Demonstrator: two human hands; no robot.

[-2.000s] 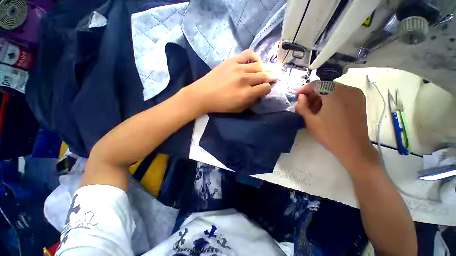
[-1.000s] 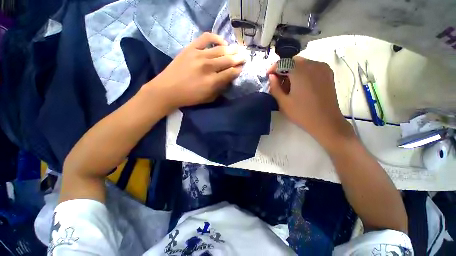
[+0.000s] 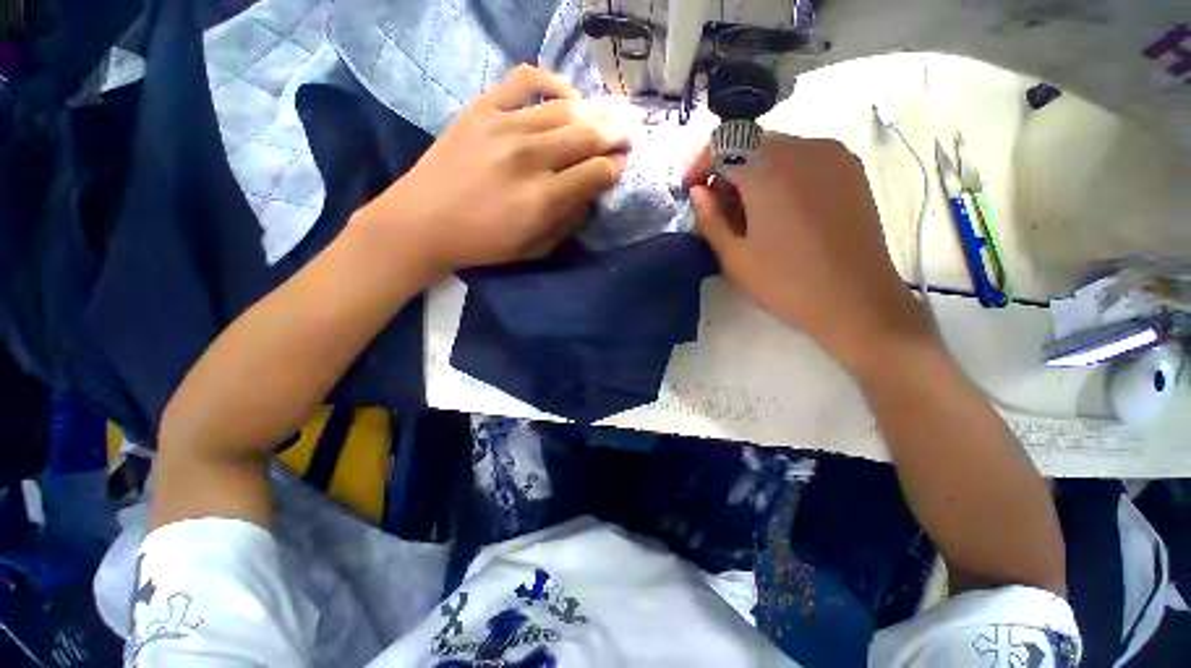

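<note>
My left hand [image 3: 516,170] presses on a light grey piece [image 3: 643,196] just left of and in front of the needle area, fingers bent and close together. My right hand [image 3: 797,235] pinches the right edge of that grey piece between thumb and forefinger, beside the knurled knob [image 3: 738,141]. The presser foot area [image 3: 660,111] is washed out by the lamp. Dark navy shell fabric [image 3: 575,326] hangs from the grey piece towards the table's front edge. More navy cloth and quilted lining [image 3: 268,131] lie to the left, partly under my left forearm.
Thread snips [image 3: 973,235] with blue and green handles lie right of my right hand, near a pale cord [image 3: 925,196]. A silver metal tool [image 3: 1108,342] and a white spool [image 3: 1147,381] are at far right. The cream machine head [image 3: 1019,78] fills the upper right. Grey cloth lies at lower left.
The camera view has shifted, so the machine and table appear further left and higher. Both hands stay on the grey piece by the needle. The navy flap's folds have changed slightly.
</note>
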